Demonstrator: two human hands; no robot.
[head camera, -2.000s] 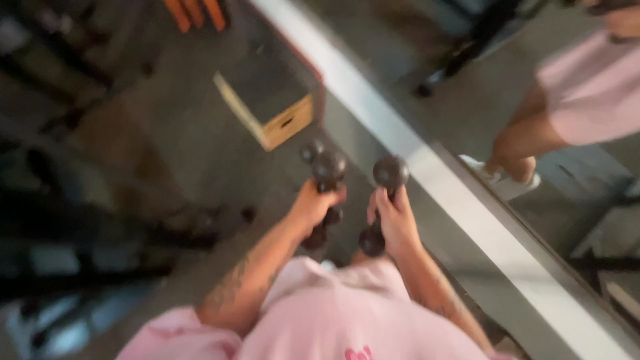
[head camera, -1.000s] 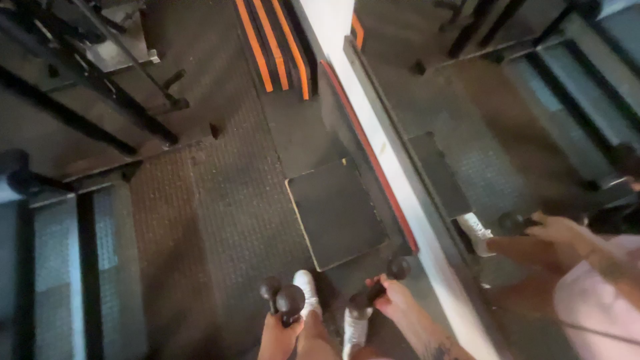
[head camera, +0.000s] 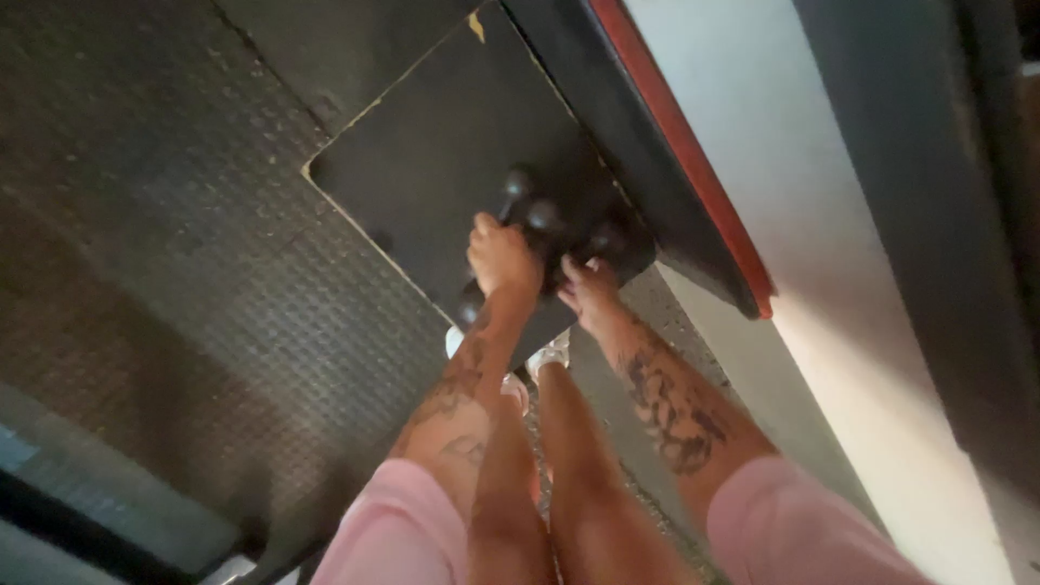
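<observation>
Several dark round-headed dumbbells (head camera: 543, 216) are at the near right part of the black-topped box (head camera: 439, 138); they are blurred and partly overlap. My left hand (head camera: 505, 256) is wrapped over dumbbells at the left of the group, with one round head (head camera: 471, 305) showing below the wrist and others beyond the fingers. To its right, my right hand (head camera: 591, 291) is beside a dumbbell head (head camera: 605, 237), its fingers partly spread at the dark handles. Whether the right hand grips anything is too blurred to tell.
A black panel with a red edge (head camera: 691, 162) runs along the box's right side, next to a white strip (head camera: 829, 268). Textured rubber flooring (head camera: 244, 244) lies to the left. My white shoes (head camera: 548, 355) are at the box's near edge. Dark metal equipment (head camera: 81, 528) is at lower left.
Both hands, each holding dumbbells a second ago, have moved forward and down to the top of the black box. The view has moved much closer to the box.
</observation>
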